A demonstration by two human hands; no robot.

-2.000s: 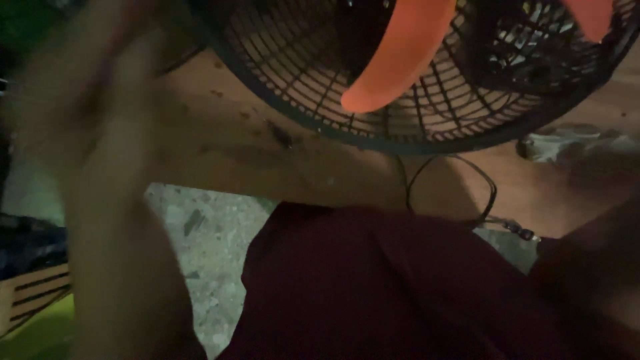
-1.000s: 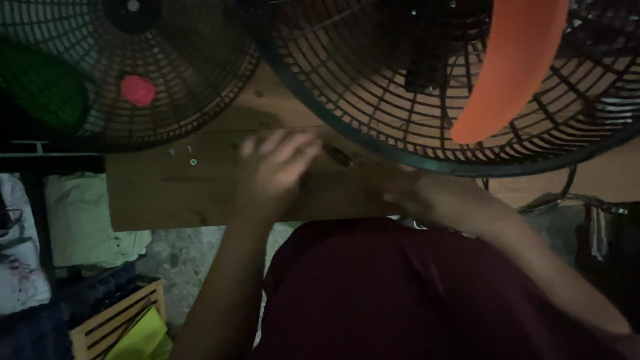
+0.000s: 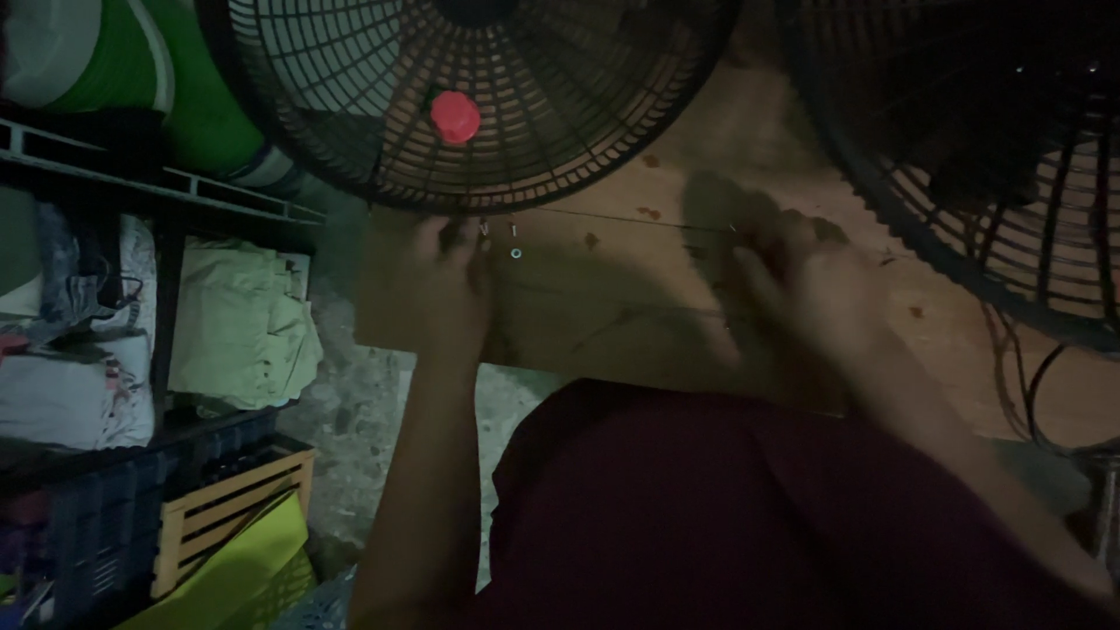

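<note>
My left hand [image 3: 455, 276] is on the left end of the wooden tabletop [image 3: 612, 280], its fingers beside small screws [image 3: 514, 230] and a metal nut or washer [image 3: 516, 253]. Whether it holds anything is hard to see. Above these lies a round black fan grille [image 3: 560, 166] with a red plastic knob [image 3: 456, 117] on or behind it. My right hand [image 3: 805, 280] is blurred over the middle right of the wood; a dark shape near its fingers cannot be made out. A second black fan grille [image 3: 989, 271] stands to the right of that hand.
A black cable [image 3: 1032, 394] hangs near the table's right front edge. To the left are folded cloth [image 3: 241, 324] on a shelf, a green rounded container [image 3: 201, 122], a dark plastic crate [image 3: 105, 516] and a slatted wooden crate [image 3: 232, 499]. Speckled floor [image 3: 350, 420] shows below.
The view has swung left. One second ago my hands were close together near a dark slender object on the wood; now they are farther apart, my left hand beside the small screws.
</note>
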